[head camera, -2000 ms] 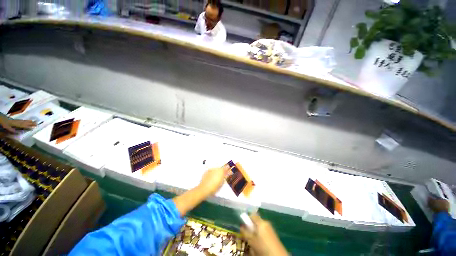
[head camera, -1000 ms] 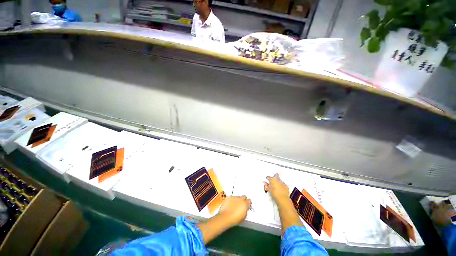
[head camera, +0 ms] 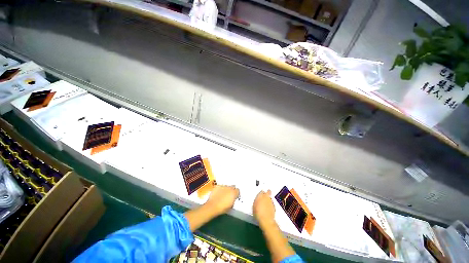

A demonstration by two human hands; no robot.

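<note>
A row of flat white product boxes (head camera: pixel 139 164) lies in front of me, each with a dark and orange printed panel (head camera: pixel 197 174). My left hand (head camera: pixel 222 199) rests on a box top just right of one panel, fingertips down; whether it holds a small piece is hidden. My right hand (head camera: pixel 264 204) is at the front of the box top, left of another panel (head camera: pixel 294 209); its fingertips are close together and I cannot tell if they hold anything. A small dark piece or mark (head camera: pixel 257 183) lies just above it. The parts tray (head camera: pixel 213 251) of small pieces is partly visible below.
A brown partitioned carton (head camera: pixel 56 215) with black and yellow items stands at left, bagged white cables (head camera: pixel 9 192) beside it. The grey partition (head camera: pixel 154 97) runs behind the boxes. Its shelf holds a bag of small pieces (head camera: pixel 311 60) and a potted plant (head camera: pixel 434 95).
The boxes first shifted left in view. My right hand moved from near the tray onto a box, then slightly back toward its front edge. A dark spot now shows above it. My left hand stays low.
</note>
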